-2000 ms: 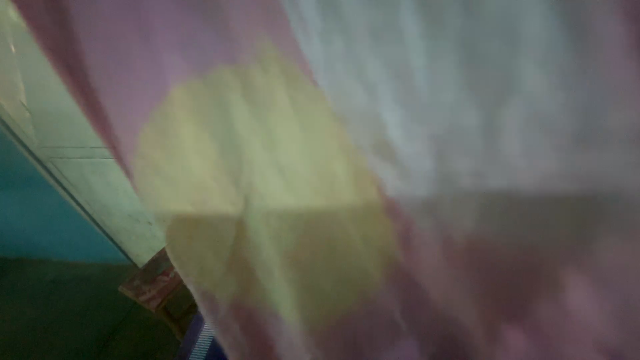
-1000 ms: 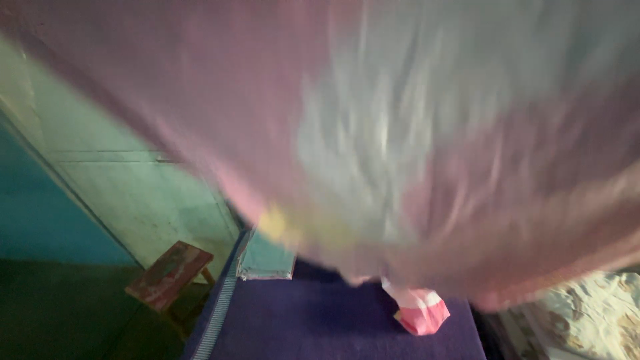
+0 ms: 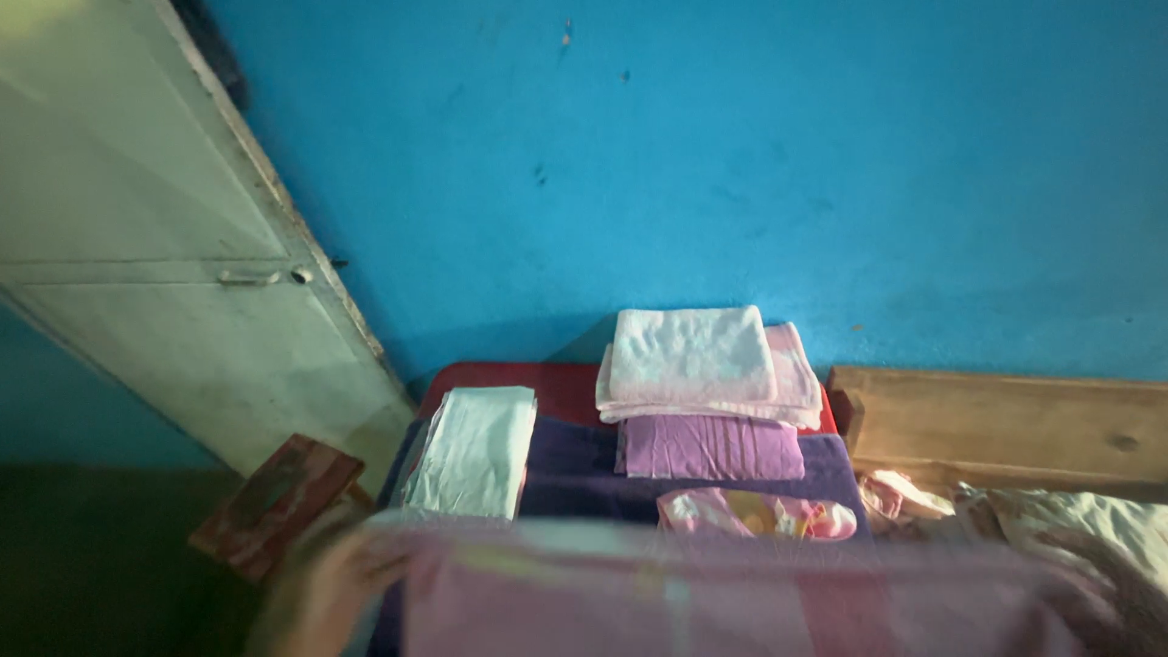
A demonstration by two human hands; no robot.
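A pink patterned cloth (image 3: 639, 598), blurred by motion, spans the bottom of the view. My left hand (image 3: 342, 584) grips its left corner, and my right hand (image 3: 1081, 593), dark and blurred, is at its right end. Beyond the cloth, a purple cover lies over a red table (image 3: 566, 388). On it are a folded white cloth (image 3: 479, 452) at the left and a folded purple cloth (image 3: 712, 447) with folded pale towels (image 3: 693, 356) behind and above it. A folded pink and yellow printed cloth (image 3: 757, 513) lies nearer, partly hidden by the raised cloth.
A small worn wooden stool (image 3: 278, 502) stands left of the table, near a pale green metal door (image 3: 182, 319). A blue wall (image 3: 730, 182) rises behind. At the right are a wooden headboard (image 3: 995, 424) and a crumpled pale patterned cloth (image 3: 1086, 525).
The cloth that filled most of the view has come down to the bottom, uncovering the wall, the table and the folded cloths. Both hands now show at its ends.
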